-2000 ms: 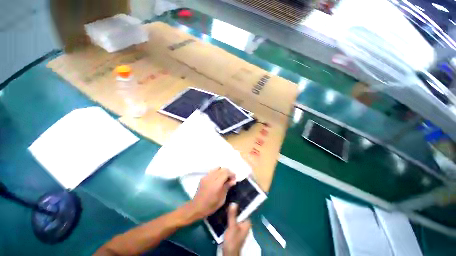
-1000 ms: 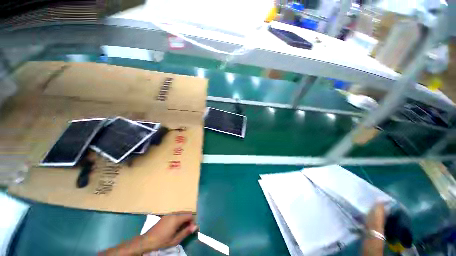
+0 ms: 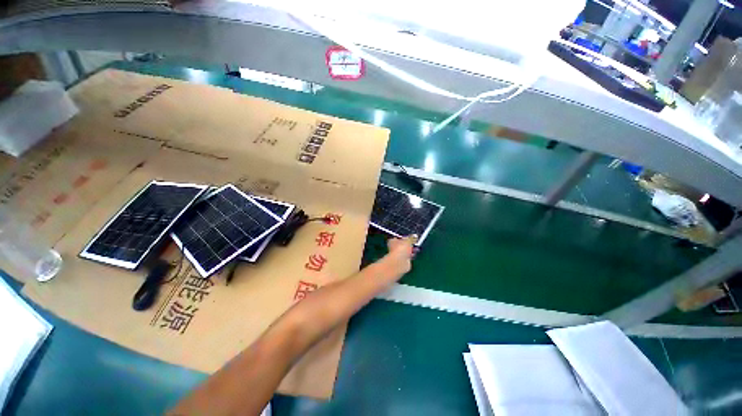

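Observation:
A framed black solar panel [image 3: 400,210] lies on the green surface at the right edge of the cardboard. My left hand [image 3: 400,253] reaches across the cardboard, its fingers closed at the panel's near corner; the fingertips are small in view. My right hand is out of the picture. Several more panels [image 3: 230,225] lie overlapped on the cardboard, with black leads and a coiled cable [image 3: 150,284] beside them.
The brown cardboard sheet [image 3: 244,158] covers the left bench. White packets [image 3: 602,370] lie overlapped at lower right, white sleeves [image 3: 16,337] at the left edge. A clear bottle [image 3: 46,265] and translucent tray [image 3: 37,114] are at left. A raised shelf [image 3: 456,101] crosses behind.
My left hand has moved from the cardboard's near edge out to the single panel. My right hand, over the white packets a second ago, has left the picture. The view has shifted.

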